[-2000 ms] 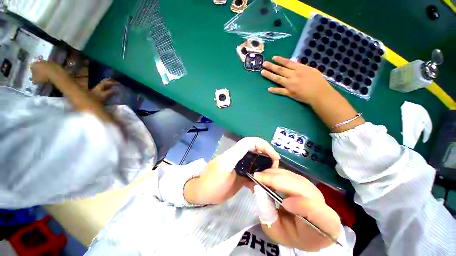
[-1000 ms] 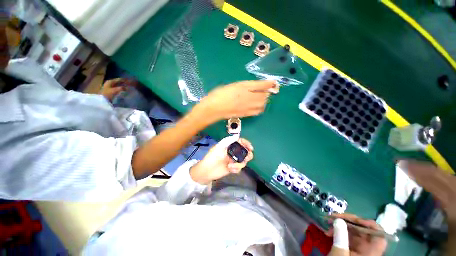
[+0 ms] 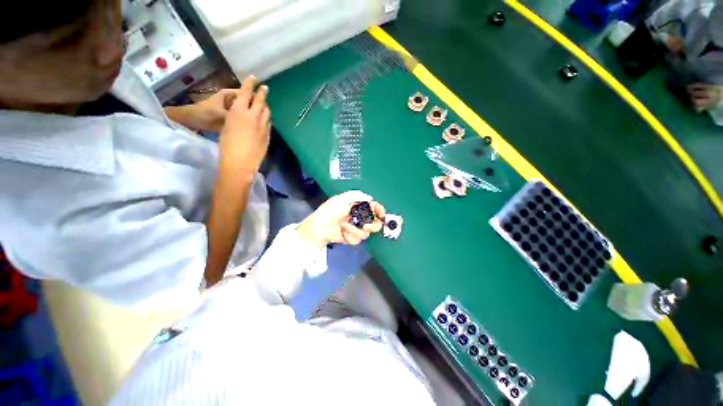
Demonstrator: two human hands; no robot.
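Observation:
My left hand [image 3: 341, 220] holds a small black camera module housing [image 3: 362, 213] in its fingertips above the bench's near edge. A copper-and-white module [image 3: 392, 226] lies just right of my fingertips. My right hand is not seen; only a small pale shape I cannot make out shows at the bottom right edge. A clear lens tray [image 3: 480, 349] with two rows of dark round parts lies along the near edge. Three copper-coloured modules [image 3: 436, 116] lie in a row by the yellow line, and two more [image 3: 449, 186] touch each other below the clear bag.
A large blister tray [image 3: 555, 242] of black round parts lies near the dispenser bottle [image 3: 634, 301]. White wipes [image 3: 629, 365] are at lower right. A clear bag [image 3: 473, 162], mesh-like sheet [image 3: 347, 139] and tweezers [image 3: 311, 105] lie further back. Another person [image 3: 119, 174] sits at left.
The view has shifted. My right hand and its tweezers have left the picture. My left hand still holds the black housing. The neighbour's arm has drawn back from the bench, leaving two copper modules visible below the bag.

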